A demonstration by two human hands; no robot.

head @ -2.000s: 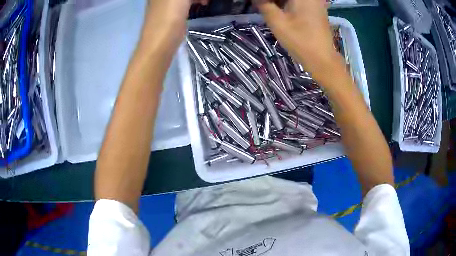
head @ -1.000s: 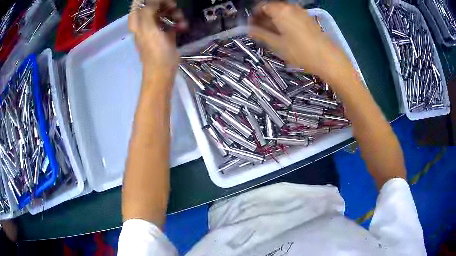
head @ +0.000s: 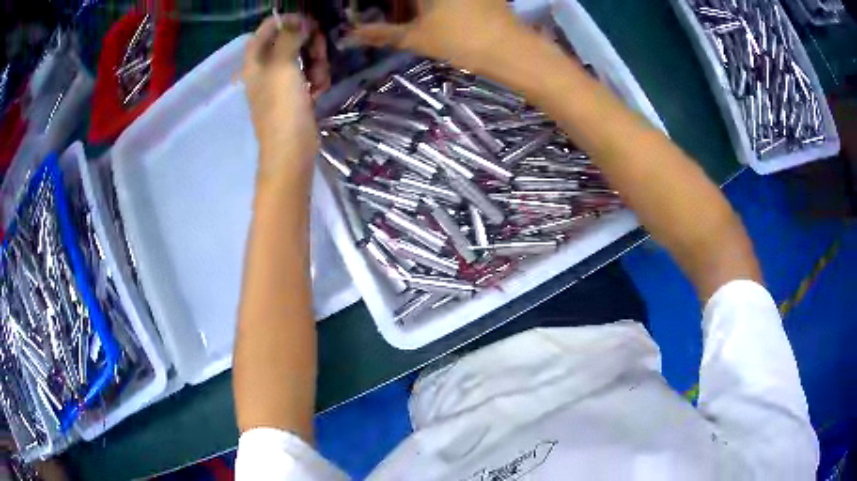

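Note:
A white parts tray point(head: 413, 336) full of silver wired metal cylinders point(head: 460, 202) stands in front of me. My left hand point(head: 285, 80) is raised over the far right corner of an empty-looking white tray point(head: 202, 216). Its fingers are curled around a thin shiny piece, which looks like a metal cylinder, mostly hidden. My right hand point(head: 437, 38) is above the full tray's far edge, fingers reaching left towards my left hand. It is blurred, and I cannot tell if it holds anything. A dark fixture between and beyond the hands is mostly hidden.
A blue-rimmed tray point(head: 89, 310) heaped with cylinders stands at left. Beyond it are a red bin point(head: 105, 111) with a few metal pieces and a translucent bin point(head: 58, 89). A narrow side tray point(head: 744, 141) of silver pieces stands at right. The dark green bench edge curves near my body.
My right hand has moved left towards my left hand. My left hand stays near the same place, now showing a thin shiny piece. The view has turned, so the trays look tilted.

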